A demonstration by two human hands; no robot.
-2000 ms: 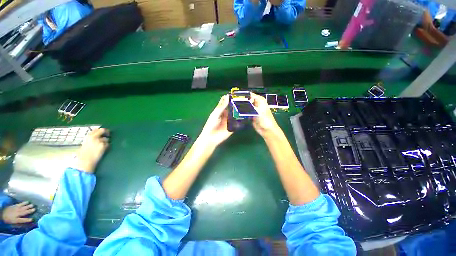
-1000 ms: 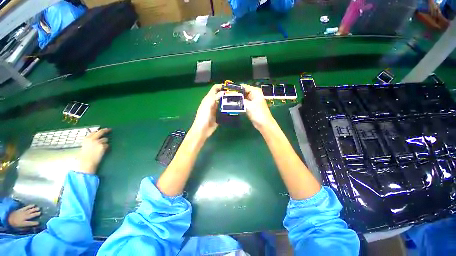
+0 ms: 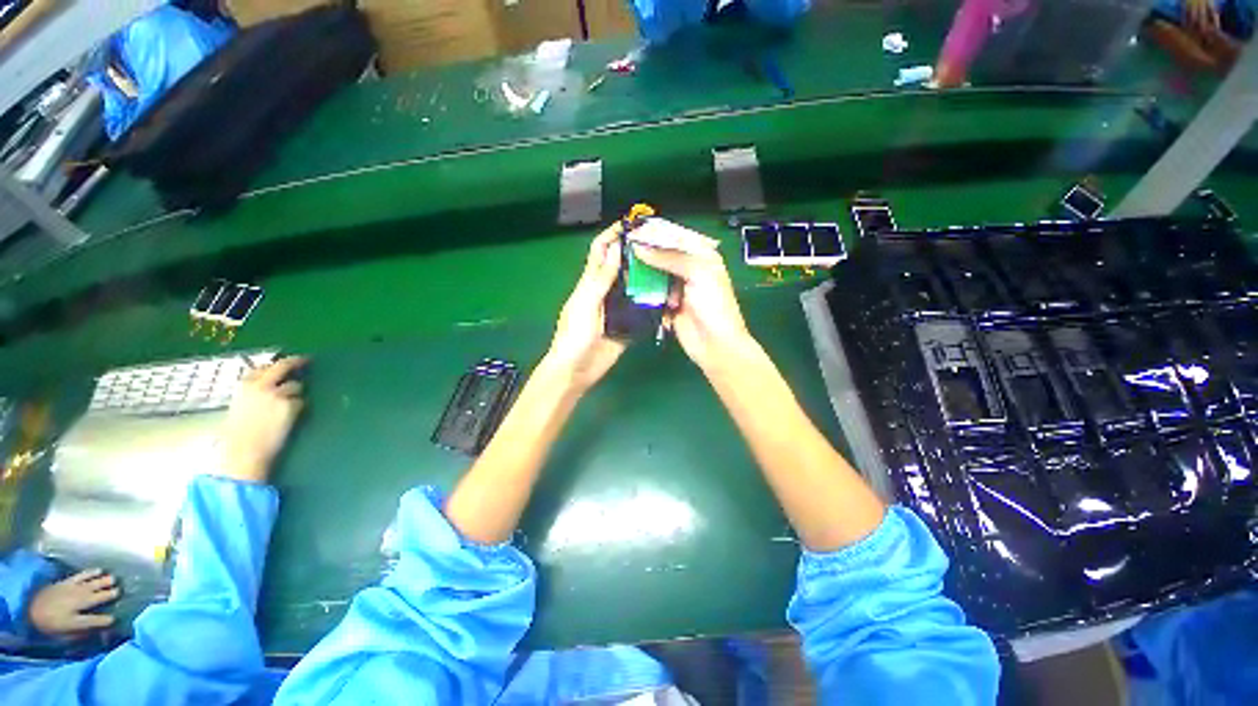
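Note:
My left hand (image 3: 591, 310) and my right hand (image 3: 701, 290) hold a black phone housing (image 3: 635, 315) between them above the green bench. The housing's window opening shows green at its middle. An orange-gold tab sticks up at its top edge. My right fingers lie over the upper right part, along a pale edge that may be the display module; it is mostly hidden. A black front housing (image 3: 477, 406) lies on the bench left of my forearms. Three LCD modules (image 3: 793, 244) lie in a row to the right of my hands, gold tabs towards me.
Glossy black blister trays (image 3: 1049, 428) are stacked at right. Two grey-white flat pieces (image 3: 581, 192) lie on the far strip. More LCD modules (image 3: 226, 302) lie at left, near a neighbour's hand (image 3: 262, 407) on a large pale sheet (image 3: 117, 469). Another person sits across the bench.
The screen that faced up in my hands is now turned mostly out of sight, and green shows in the housing. My right fingers have moved over the top. The whole view has shifted slightly.

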